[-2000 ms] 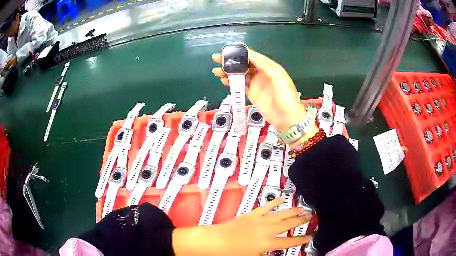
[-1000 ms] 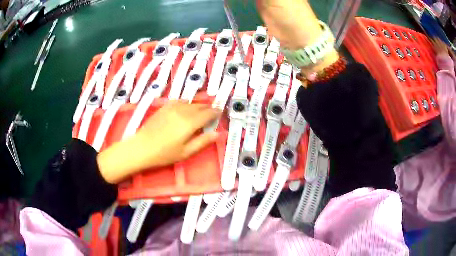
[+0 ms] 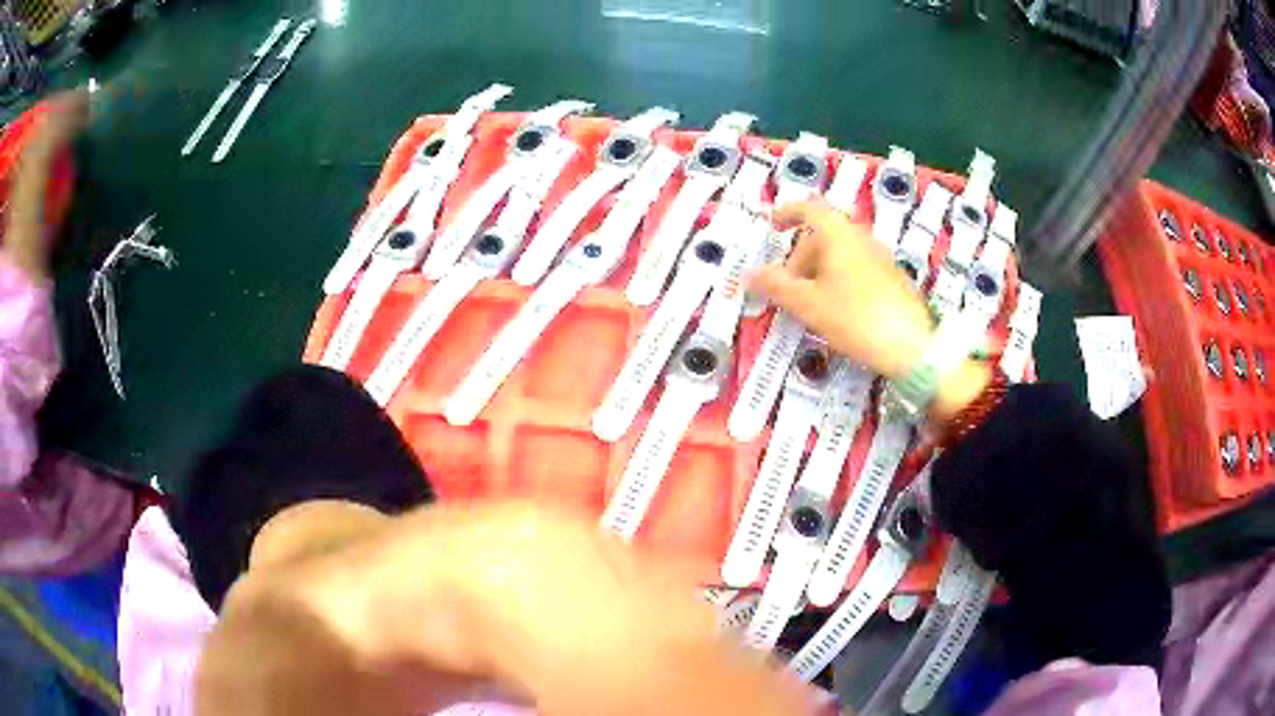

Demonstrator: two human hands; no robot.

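The orange-red compartment tray (image 3: 559, 464) lies in front of me with many smartwatches (image 3: 701, 361) face down, pale straps slanting across it. Round dark sensor windows show on their backs. My right hand (image 3: 846, 294) is over the tray's right-middle part, thumb and fingertips at a white strap (image 3: 752, 256); whether they grip it is unclear. My left hand (image 3: 490, 602) is large and blurred at the bottom, close to the camera, over the tray's near edge. Its fingers cannot be made out. Pockets without watches show at the tray's left front and middle.
Two watches (image 3: 263, 87) lie on the green bench at the far left, and tangled white pieces (image 3: 109, 301) lie nearer. A neighbouring orange-red tray (image 3: 1189, 378) and paper slip (image 3: 1112, 367) are at right, beside a grey post (image 3: 1140, 133). Another person's arm (image 3: 42, 189) reaches in at left.
My right hand has come down from beyond the tray onto the watches. My left hand has moved off the tray pockets toward the camera. The view has shifted, and another person's arm appears at left.
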